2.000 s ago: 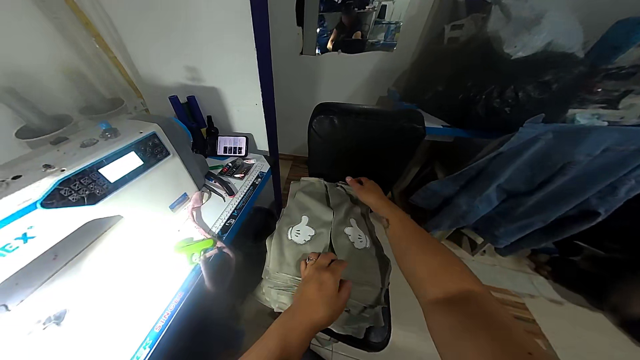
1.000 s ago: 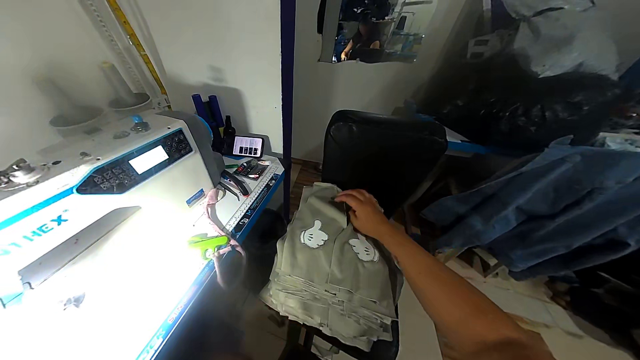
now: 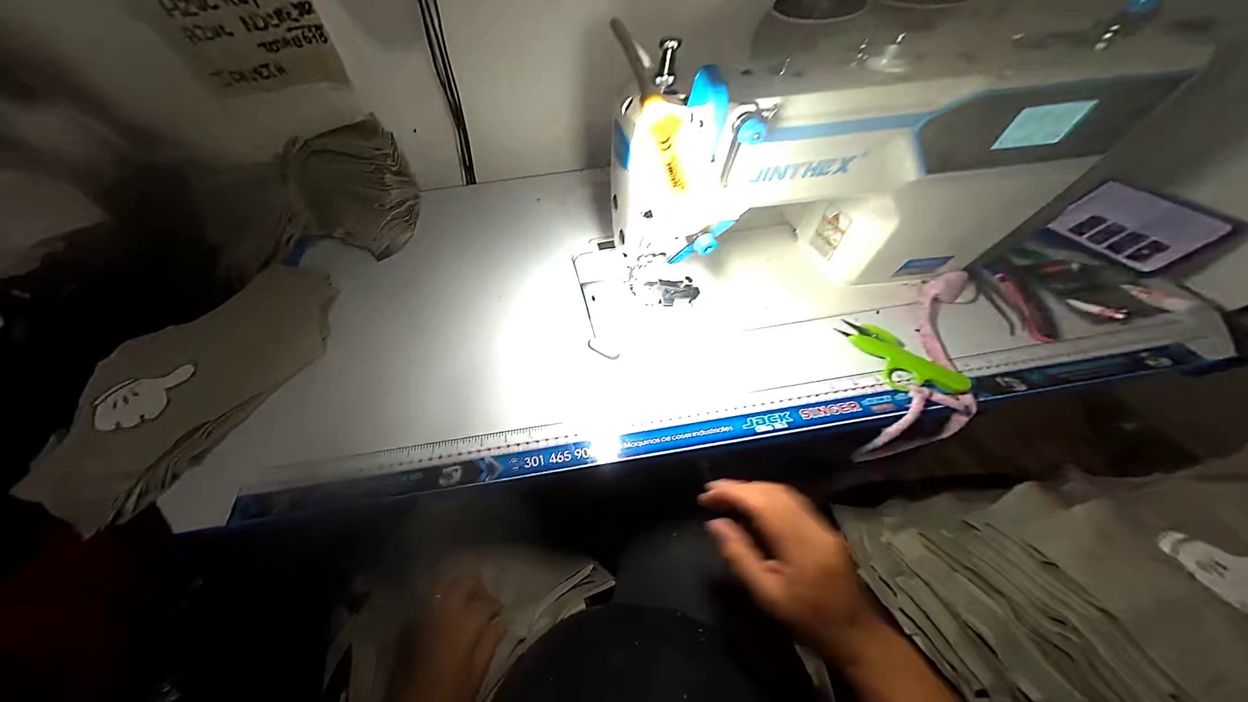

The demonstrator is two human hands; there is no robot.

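Observation:
Below the table's front edge, my right hand [image 3: 785, 561] hangs with fingers apart and nothing in it. My left hand [image 3: 458, 624], blurred and dim, is low at the left, over grey-green fabric pieces [image 3: 546, 590] by my lap; whether it grips them cannot be told. An industrial sewing machine [image 3: 858, 175] stands on the white table, its lamp lighting the presser foot [image 3: 673, 291]. Green thread snips [image 3: 907, 361] lie near the front edge with a pink strip [image 3: 931, 317] around them. Stacked fabric pieces [image 3: 1004, 575] are at the lower right, one bearing a white glove print [image 3: 1209, 565].
On the table's left lie fabric pieces [image 3: 224, 361] with a glove print and a bundled stack [image 3: 356, 190]. A ruler strip [image 3: 682, 429] runs along the front edge. A phone [image 3: 1141, 226] and small tools [image 3: 1072, 292] are at the right.
The view has swung left to the sewing machine. My right hand, earlier on the fabric stack on the chair, is now off it, in front of the table.

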